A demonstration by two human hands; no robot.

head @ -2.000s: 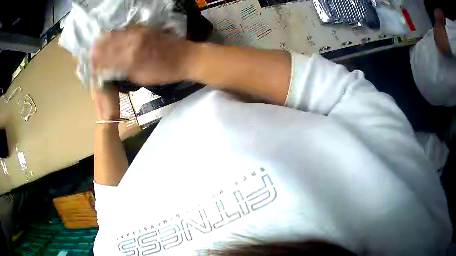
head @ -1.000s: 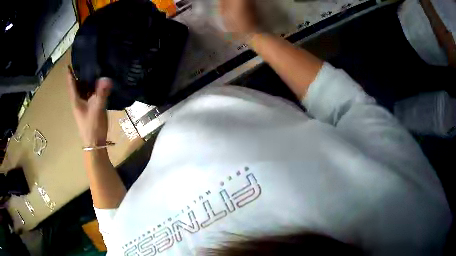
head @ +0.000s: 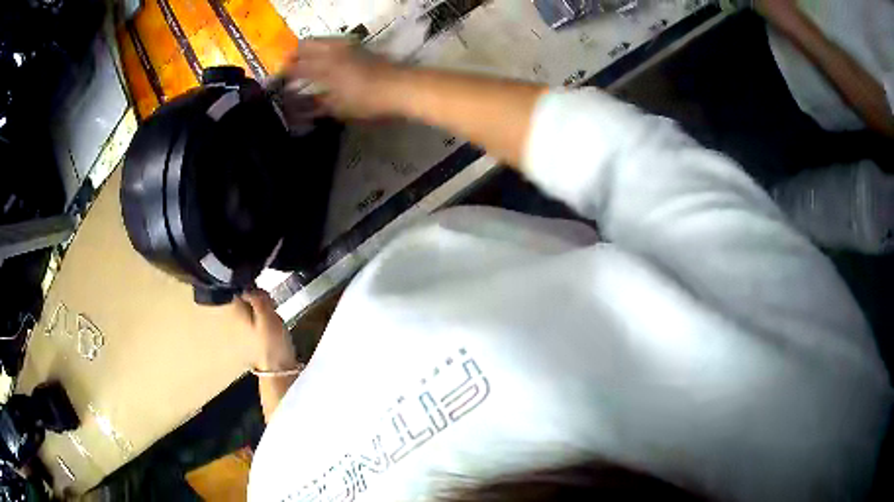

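A black plastic fan unit (head: 201,186) is on the bench at the upper left. Its smooth rounded drum faces left and its dark base part lies to the right, partly in shadow. My left hand (head: 263,319) is at the unit's lower edge with the fingers against it; the grip is partly hidden behind the unit. My right hand (head: 338,78) is at the unit's upper right side, slightly blurred, with the fingertips at its edge. Whether it holds anything is unclear.
An orange printed sheet (head: 186,49) lies behind the unit. Brown cardboard (head: 167,363) at left carries a thin white cord (head: 83,338) and black items (head: 44,412). A white printed carton sheet (head: 510,59) extends right. Another person's arm (head: 833,64) is at upper right.
The fan unit has turned, so its smooth drum shows. My right hand has come left to the unit from over the bench. My left hand has moved lower. The white cloth seen earlier is not visible.
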